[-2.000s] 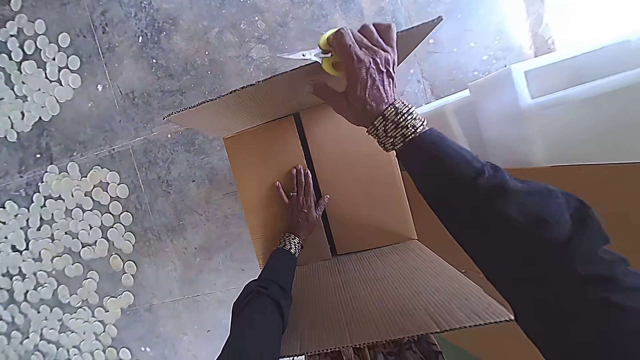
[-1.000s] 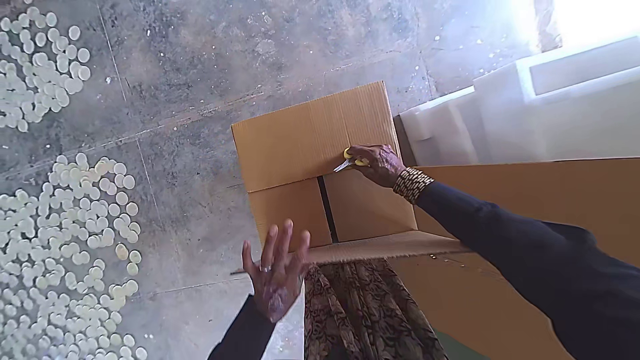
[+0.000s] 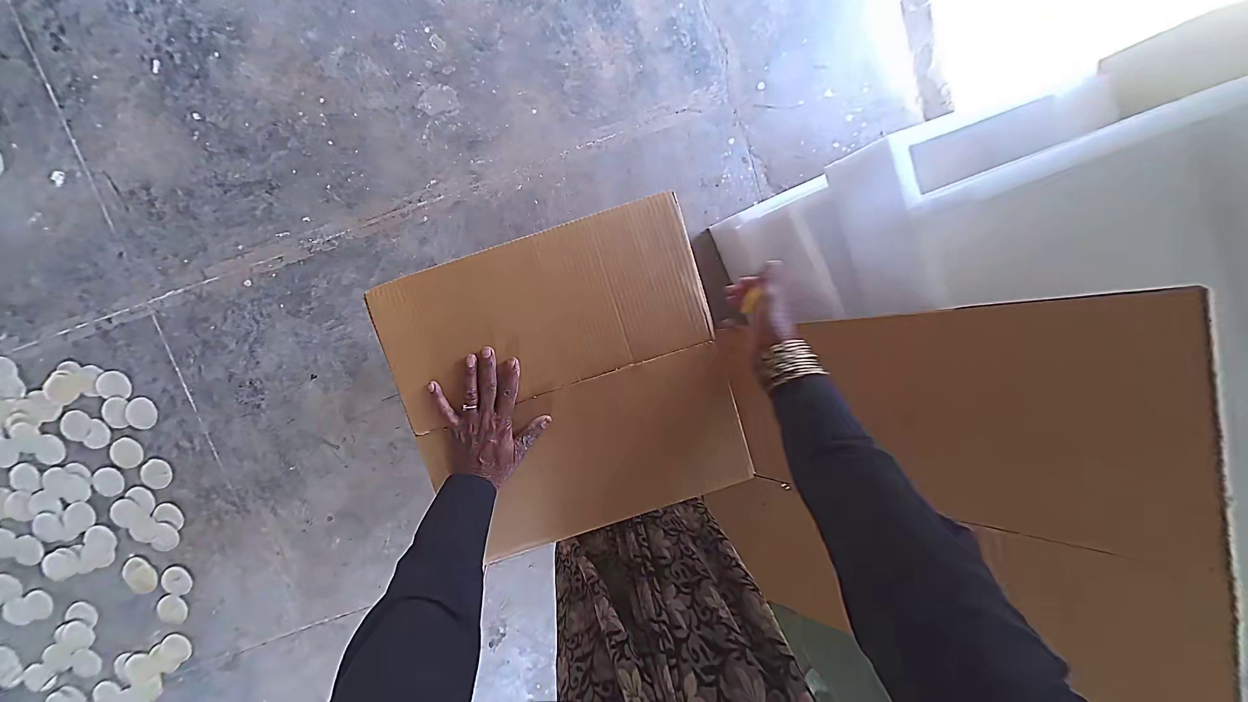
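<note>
A cardboard box (image 3: 634, 419) lies in the middle of the head view, its two long top flaps folded down so that they meet at a seam. My left hand (image 3: 487, 424) rests flat on the flaps near the left end of the seam, fingers spread, a ring on one finger. Just past the box's right edge is my right hand (image 3: 765, 307), blurred, with bracelets at the wrist. It is closed around yellow-handled scissors (image 3: 751, 297), of which only a blurred yellow and reddish part shows; the blades cannot be made out.
A large cardboard sheet or box panel (image 3: 1014, 419) lies at the right, beside the box. White translucent containers or blocks (image 3: 877, 234) stand behind it. Many round whitish discs (image 3: 73, 487) are spread over the concrete floor (image 3: 292, 175) at the left. Patterned brown cloth (image 3: 663, 604) hangs below the box.
The near flap has come down beside the far one, covering the dark gap. My left hand, raised a second ago, now presses on the box. My right hand has moved off the flaps to the right.
</note>
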